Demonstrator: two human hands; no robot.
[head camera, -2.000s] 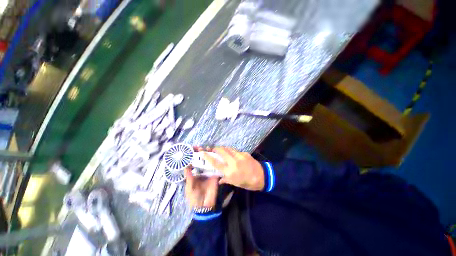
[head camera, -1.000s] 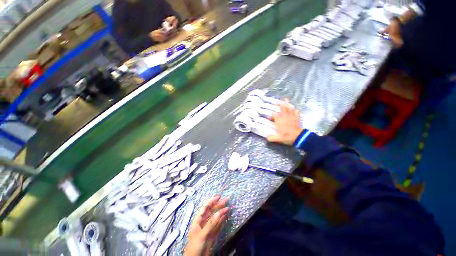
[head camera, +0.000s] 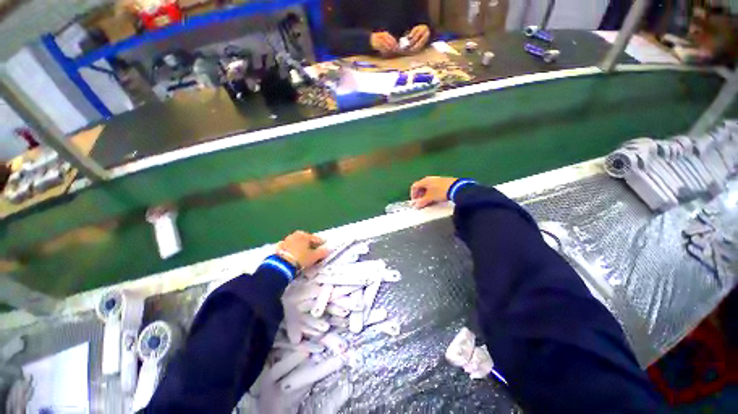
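Loose white handle covers (head camera: 311, 376) lie in a pile on the silver bench film. My left hand (head camera: 303, 249) is at the pile's far end, by the bench's raised edge, its fingers over cover ends. Whether it grips one cannot be told. My right hand (head camera: 433, 191) is farther right at the same edge, fingers bent down beside a small pale piece (head camera: 400, 208). Its grip is unclear. A crumpled white lump (head camera: 463, 352) lies by my right forearm, which hides most of the dark rod.
A green conveyor belt (head camera: 243, 198) runs beyond the edge and carries a white fan (head camera: 167, 234). Fans (head camera: 153, 343) and a paper sheet (head camera: 61, 380) lie at left. A fan row (head camera: 668, 174) stands at right. A person's hands (head camera: 400, 40) work across the belt.
The view has turned toward the belt. My right hand has left the small fan group and reached the bench's far edge. My left hand has moved from the near side to the pile's far end.
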